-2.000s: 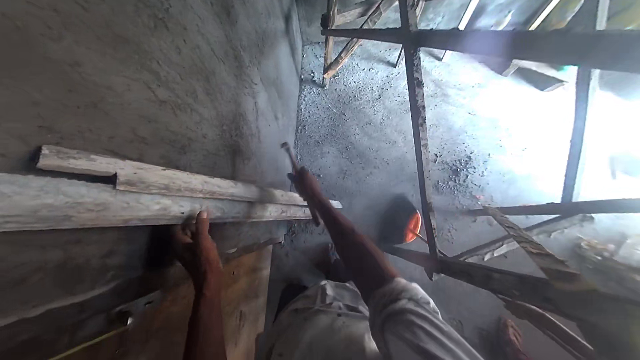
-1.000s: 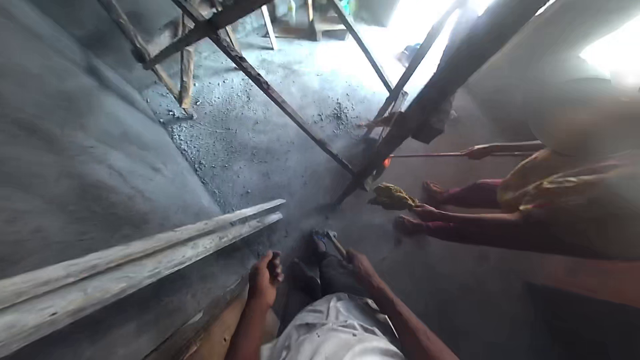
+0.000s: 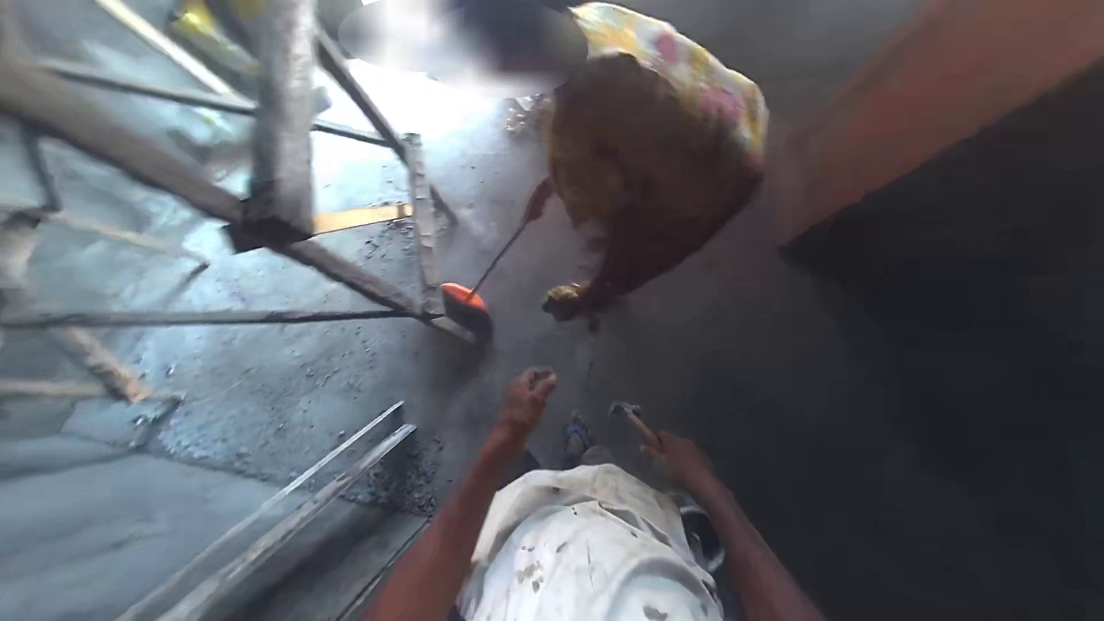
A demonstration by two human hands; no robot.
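Observation:
My right hand point(image 3: 675, 459) is closed around the wooden handle of a hammer point(image 3: 638, 420), whose metal head points up and to the left. My left hand point(image 3: 533, 395) is raised in front of me with its fingers curled; whether something small is inside them cannot be told. Two long pale wooden boards point(image 3: 297, 517) run side by side at the lower left, away from both hands. A sandalled foot point(image 3: 577, 435) shows on the floor between my hands.
Wooden scaffolding poles point(image 3: 345, 272) cross the left side, beside an orange and black container point(image 3: 466, 304). Another person in patterned cloth point(image 3: 664, 147) bends ahead, one hand on a thin stick point(image 3: 498, 259). An orange surface point(image 3: 931, 112) lies at upper right.
Two seconds ago my left hand was at the boards; now it is away from them. The hammer is still in my right hand. The view has swung far to the right, bringing the other person nearer the middle.

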